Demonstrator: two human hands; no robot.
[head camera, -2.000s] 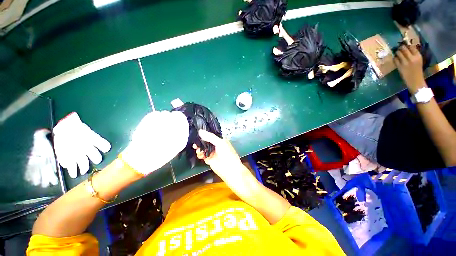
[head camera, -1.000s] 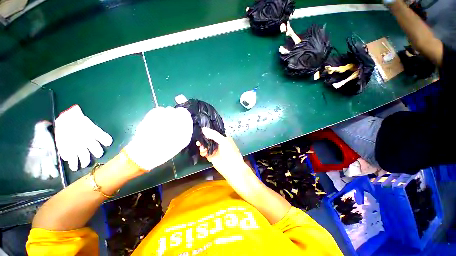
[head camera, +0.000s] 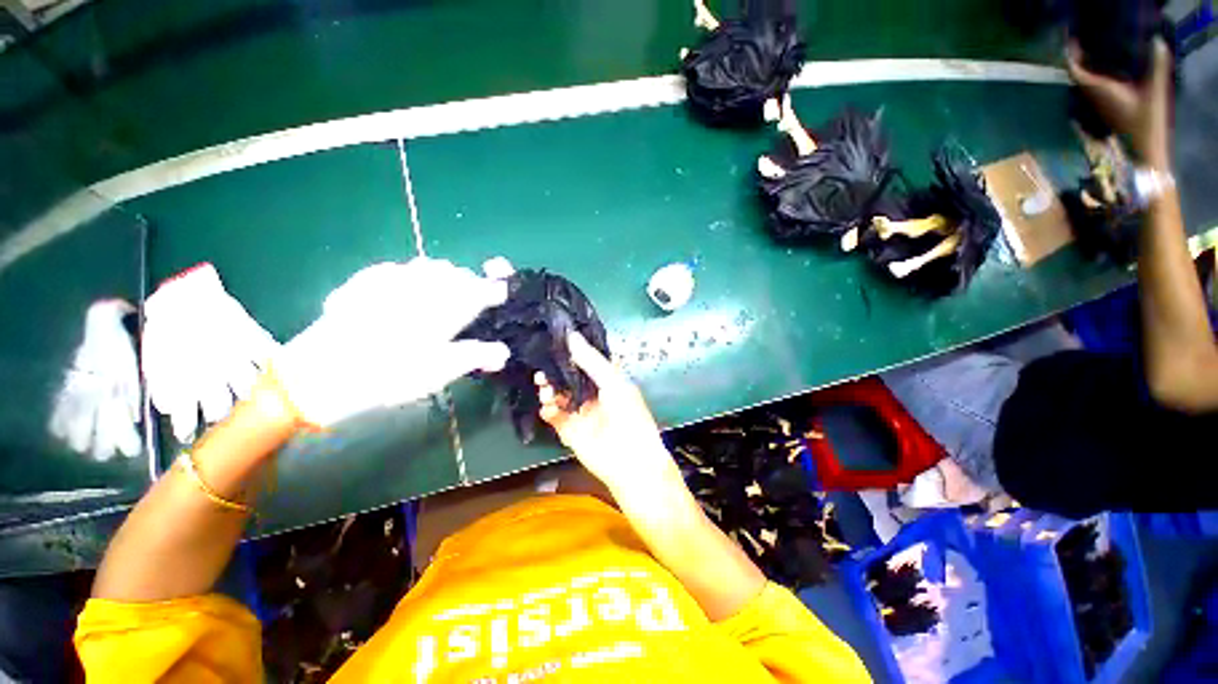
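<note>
A black bushy piece (head camera: 541, 331) is held just over the green bench near its front edge. A small beige tab shows at its upper left. My left hand (head camera: 387, 341), in a white knit glove, is at its left side, with thumb and fingers spread around its edge. My bare right hand (head camera: 594, 408) grips it from the lower right, with fingertips on the black strips. A white glue bottle (head camera: 672, 286) with a blue tip is on the bench to the right. The piece's underside is hidden.
White spare gloves (head camera: 200, 350) lie at the left beside a panel. Several black clumps (head camera: 835, 174) with beige ends and cardboard (head camera: 1026, 207) are at the right. Another person's hand (head camera: 1129, 107) holds a black piece. Blue bins (head camera: 935, 601) and a red stool (head camera: 875, 434) are below.
My gloved left hand has opened and shifted left, uncovering more of the black piece. My right hand still holds it. The neighbour's arm has moved and now lifts a black piece.
</note>
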